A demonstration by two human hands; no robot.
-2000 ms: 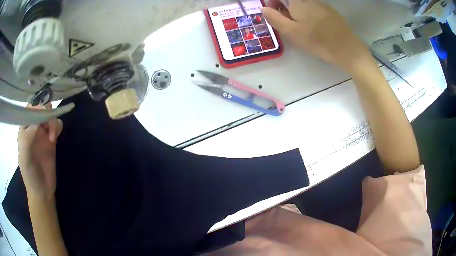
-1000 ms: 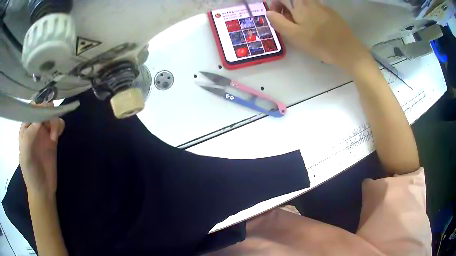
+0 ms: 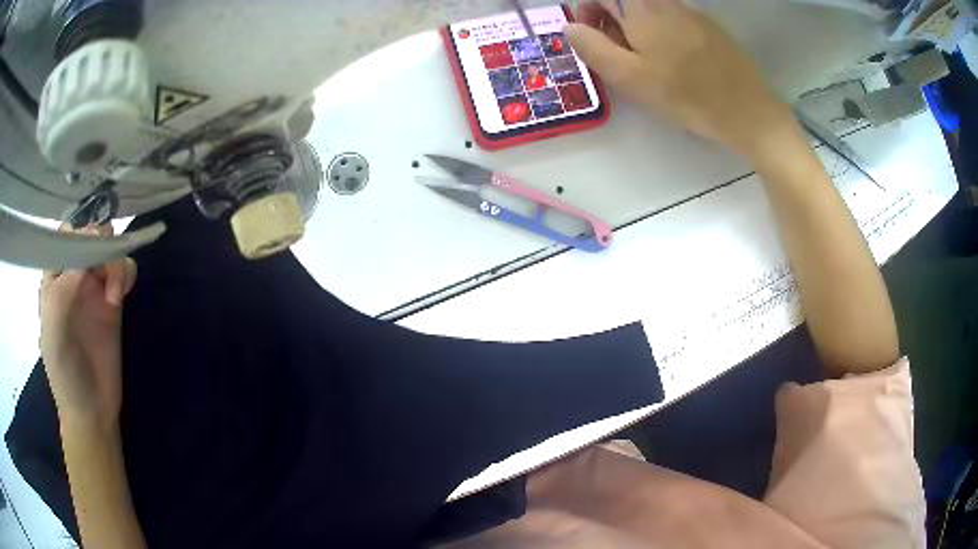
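A smartphone (image 3: 533, 80) with a red case and a lit screen lies on the machine bed at the top middle. My right hand (image 3: 670, 64) is over its right edge, with the thumb at the screen; its other fingers are partly cut off by the top edge, and whether it grips the phone is unclear. A large dark garment panel (image 3: 268, 397) lies over the bed and table, its square-ended strap pointing right. My left hand (image 3: 88, 306) rests at the panel's left edge with bent fingers, partly hidden behind the curved grey metal bar.
Thread snips (image 3: 525, 204) with pink and blue handles lie on the bed below the phone. The machine head (image 3: 247, 48) with a white knob (image 3: 91, 107) and a cream knob (image 3: 266, 225) overhangs the upper left. A thin pointed metal tool (image 3: 839, 148) is at the right.
The whole view shifts slightly between frames. The hands, phone, panel and snips keep nearly the same places.
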